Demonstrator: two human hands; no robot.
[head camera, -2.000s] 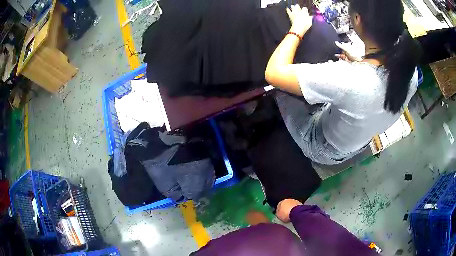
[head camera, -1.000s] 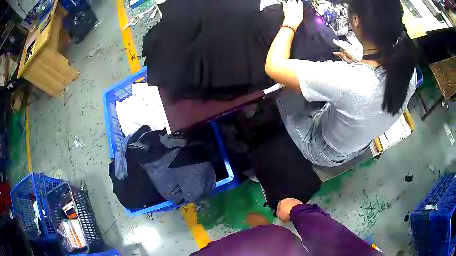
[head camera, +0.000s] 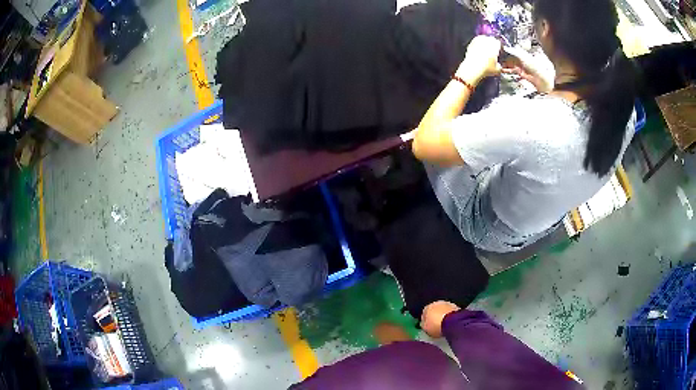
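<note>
My right hand (head camera: 437, 318), below a purple sleeve, is closed on the lower end of a black garment piece (head camera: 439, 266). The cloth hangs beside the seated operator's lap; its upper part merges into dark shadow under the table. My fingers are partly hidden. My left hand cannot be made out; only purple cloth shows at the bottom edge, with an unclear brown patch above it. A wide black garment piece (head camera: 313, 76) covers the maroon extension board (head camera: 305, 164) and reaches the operator's hands near a purple-lit spot.
A seated operator (head camera: 526, 152) in a grey top is at the right. A blue crate (head camera: 166, 179) holds white pieces (head camera: 217, 164) and grey-blue panels (head camera: 267, 263). More blue crates stand lower left (head camera: 46, 305) and right (head camera: 660, 327). A wooden cabinet (head camera: 72, 103) is upper left.
The operator's left hand reaches forward on the cloth, then comes back toward the other hand; the black cloth near it shifts. My right hand stays almost still on its piece.
</note>
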